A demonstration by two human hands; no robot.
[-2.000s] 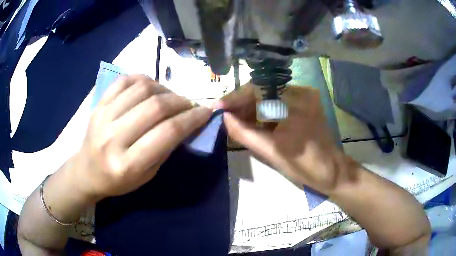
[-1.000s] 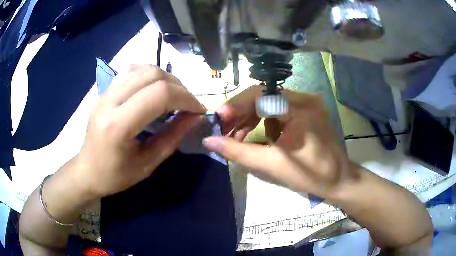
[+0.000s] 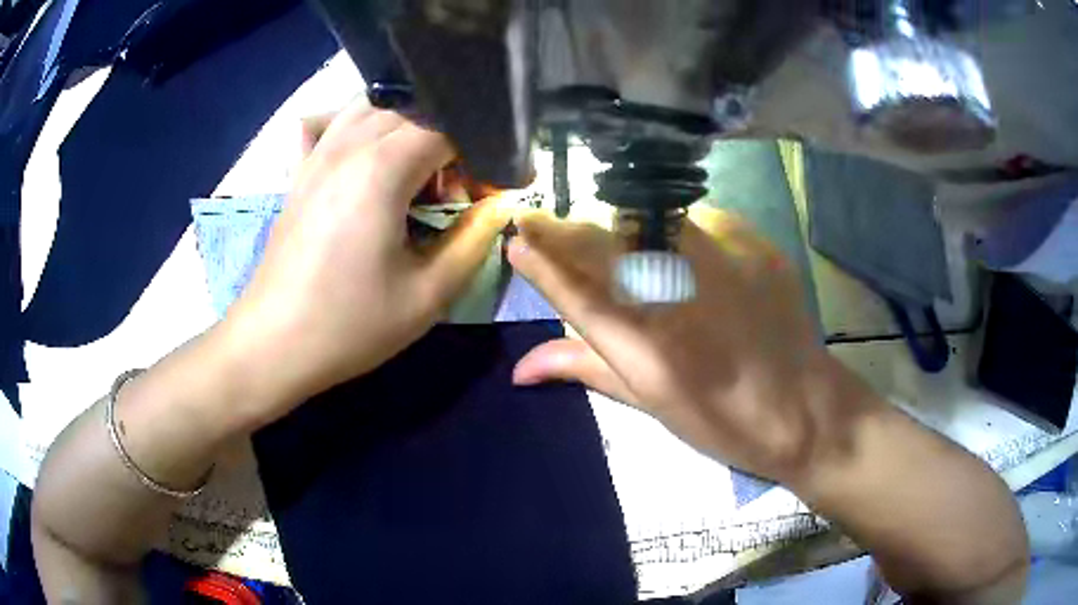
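Observation:
A dark panel (image 3: 443, 473) hangs over the front table edge, with a pale blue-grey strip (image 3: 528, 298) along its top edge. My left hand (image 3: 355, 236) pinches the folded strip edge between thumb and fingers, close to the machine's needle area. My right hand (image 3: 697, 337) lies at the strip's right side, fingertips touching its edge, thumb apart below. The lighter strip end (image 3: 236, 246) sticks out left of my left hand. The sewing machine head (image 3: 733, 71) and its tension dial (image 3: 656, 277) cover part of my right hand. The presser foot is hidden.
Dark cut panels (image 3: 213, 130) lie at the left. A dark grey flat shape (image 3: 881, 225) with a looped end and a black flat rectangle (image 3: 1026, 349) lie at the right. A printed measuring strip (image 3: 721, 538) runs along the front edge. A red-orange item (image 3: 222, 589) shows at lower left.
Both hands have moved up towards the needle area with the strip. The panel's lower part has shifted right. The left strip end now spreads wider, and my right thumb has come off the cloth.

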